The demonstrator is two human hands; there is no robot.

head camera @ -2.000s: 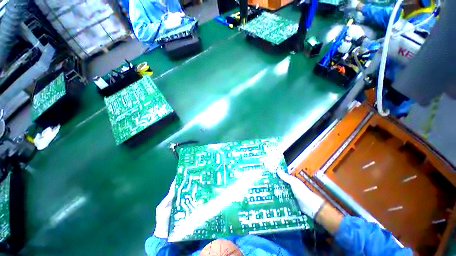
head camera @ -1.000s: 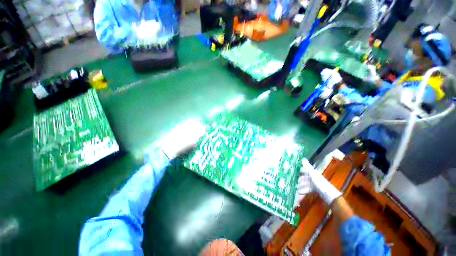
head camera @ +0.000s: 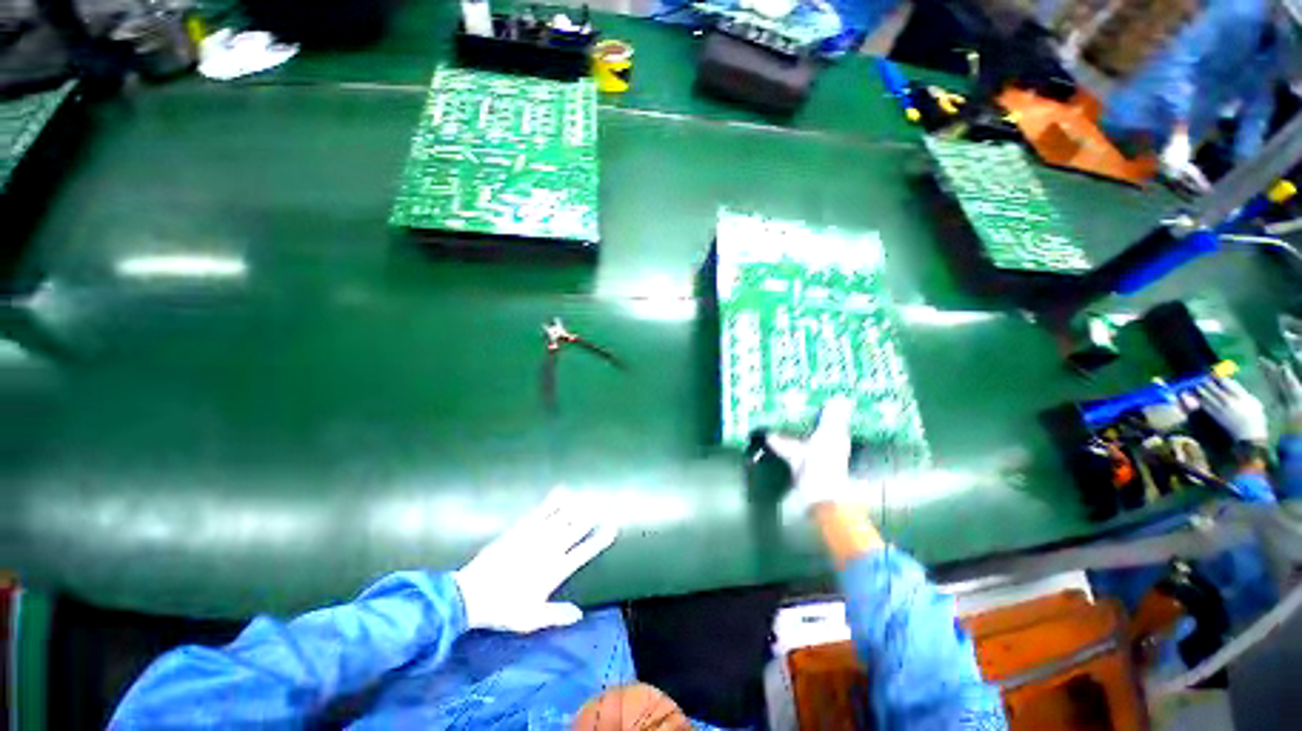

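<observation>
A green circuit board (head camera: 807, 321) lies on the green bench, right of centre, with something dark under its near edge. My right hand (head camera: 825, 454), in a white glove, is at the board's near edge; whether its fingers grip the board I cannot tell. My left hand (head camera: 536, 564), also gloved in white, is by the bench's near edge with its fingers apart and holds nothing. The cutters (head camera: 560, 337) lie open on the bench between the boards, with dark handles towards me.
Another board (head camera: 503, 154) sits at the far side, before a black tool tray (head camera: 523, 43) and a yellow tin (head camera: 613, 66). A third board (head camera: 1008, 204) is further right. The orange fixture (head camera: 1050, 650) is at near right. Other people's gloved hands show at the right.
The board I held with both hands now lies on the bench. My left hand has let go and moved back to the near edge. The view has turned, and the cutters show fully.
</observation>
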